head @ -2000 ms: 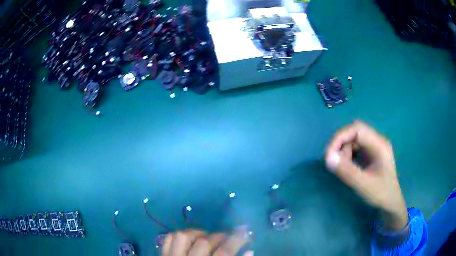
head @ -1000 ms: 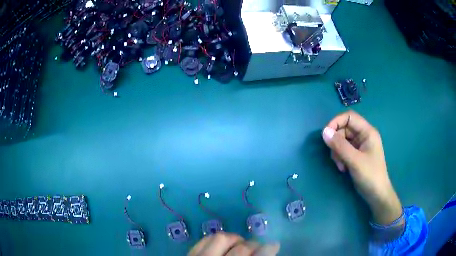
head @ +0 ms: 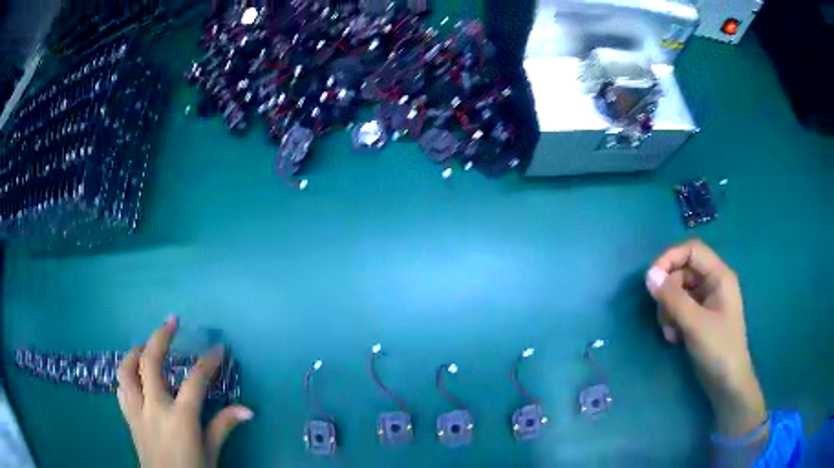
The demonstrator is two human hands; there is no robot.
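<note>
Several grey lens holders (head: 454, 427) lie in a row along the near side of the mat, each with a thin lead and white plug pointing away. My left hand (head: 178, 393) is over the right end of the board strip (head: 82, 368), fingers spread, nothing seen held; its fingers hide part of the strip, and a blurred pale patch shows by the fingertips. My right hand (head: 700, 302) hovers at the right, thumb and forefinger closed together, no object visible between them. A camera module (head: 696, 202) lies beyond it.
A large heap of lens holders (head: 357, 73) lies at the back. The white screw feeder (head: 594, 146) stands right of it, with a box with a red switch (head: 730, 26) behind. Stacked trays of boards (head: 82, 155) stand at the left. A dark object fills the back right corner.
My left hand has moved from the holder row left to the board strip, uncovering the whole row. My right hand stays closed at the right. The view has shifted left.
</note>
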